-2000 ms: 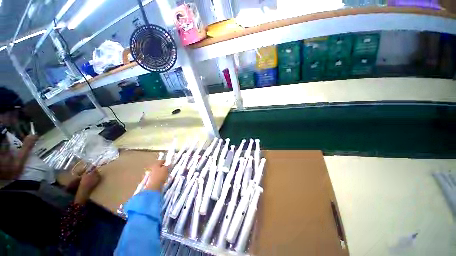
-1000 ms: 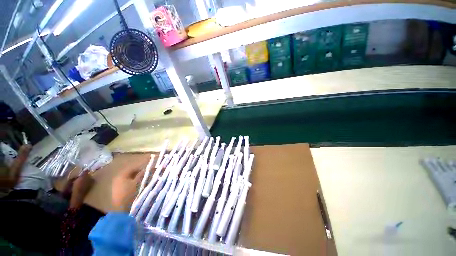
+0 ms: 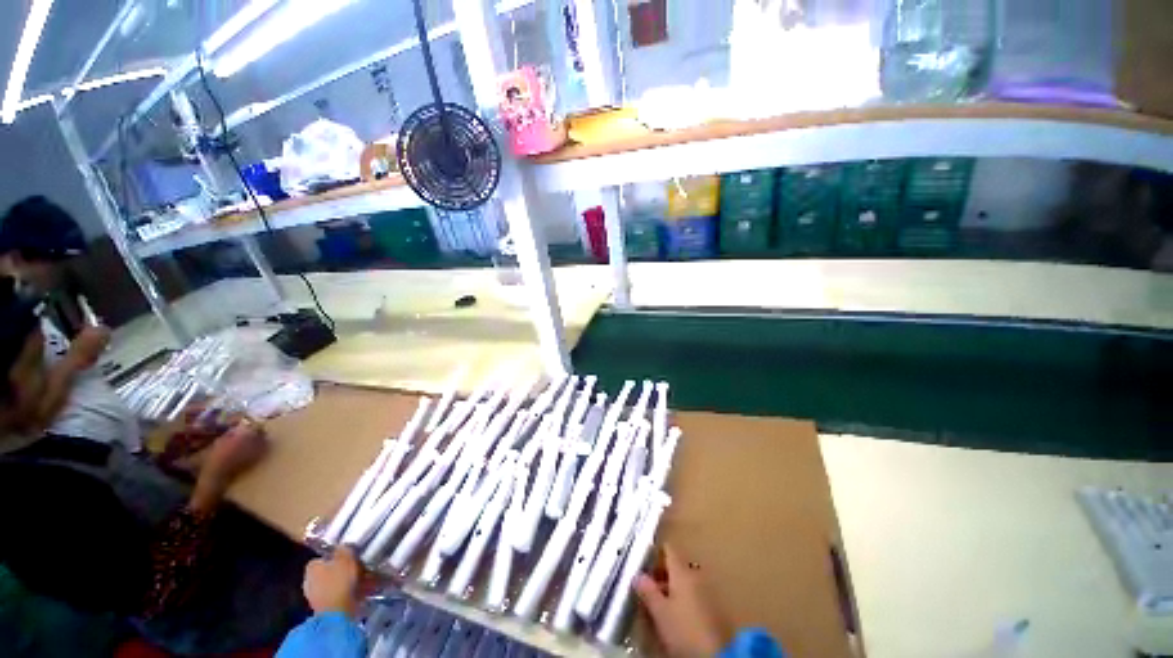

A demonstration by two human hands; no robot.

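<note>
A pile of long white handles [image 3: 515,489] lies side by side in a shallow clear plastic tray [image 3: 463,604], narrow tips pointing away from me. The tray rests on a brown cardboard sheet [image 3: 753,514]. My left hand [image 3: 332,585], in a blue sleeve, grips the tray's front left corner. My right hand [image 3: 682,604] is at its front right edge, fingers curled against the rim by the nearest handles. More handles [image 3: 437,636] show below the tray's front edge, between my hands.
Two people sit at the left; one has hands [image 3: 232,450] near a plastic bag [image 3: 257,373] and more white handles [image 3: 174,379]. A dark slim tool [image 3: 843,585] lies on the cardboard's right edge. Another handle group [image 3: 1138,533] is far right. A green belt [image 3: 836,379] runs behind.
My left hand has moved from the handles at the pile's left side down to the tray's front left corner. My right hand has come into view at the right edge. The view has shifted.
</note>
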